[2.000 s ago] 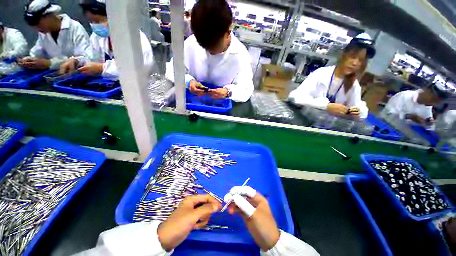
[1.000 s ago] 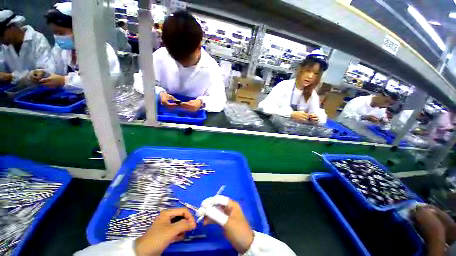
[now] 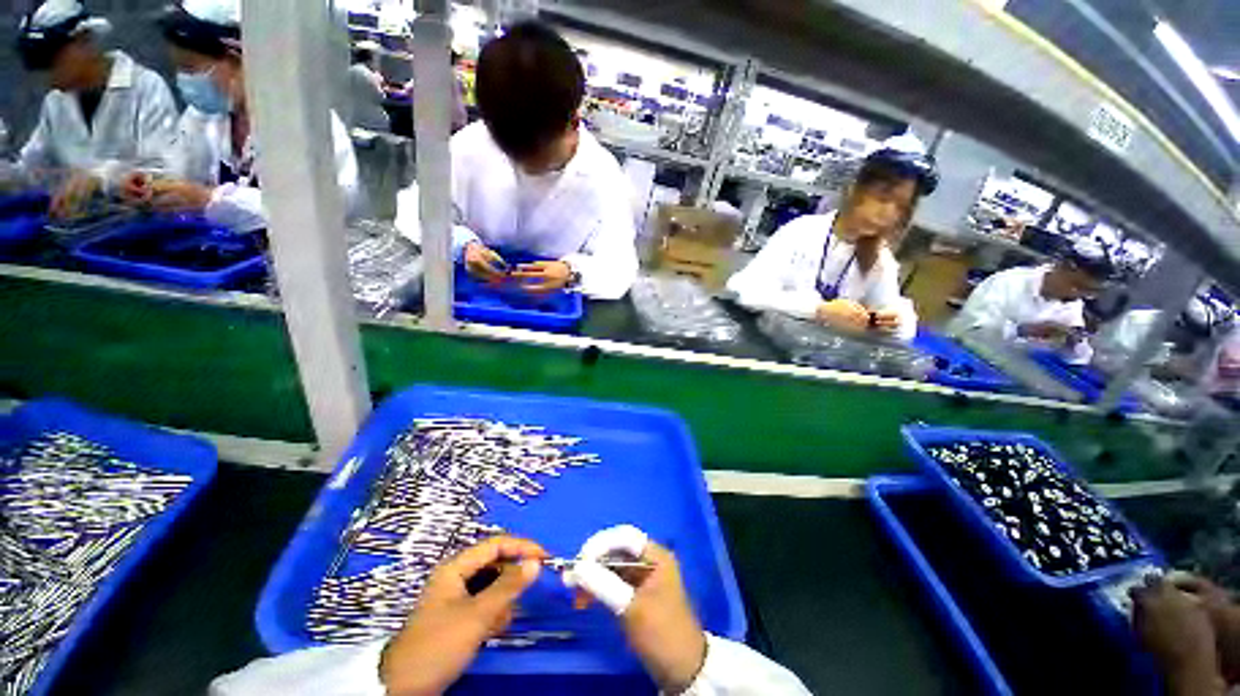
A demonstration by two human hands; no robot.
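Note:
My left hand is bare and pinches a small black fitting over the front of the blue work tray. My right hand has white finger cots and holds a slim metal rod, pointing left towards my left fingertips. The two hands are close together; whether rod and fitting touch is hidden by the fingers. A heap of metal rods lies in the left half of the tray.
A tray of rods stands at left. At right, a tray of black and pale parts sits over another blue tray. A person's hand is at the right edge. A white post and green belt lie beyond; several workers sit across.
The view has shifted. The rod in my right hand has turned from steeply slanted to nearly level. The black fitting shows between my left fingers, unlike two seconds ago.

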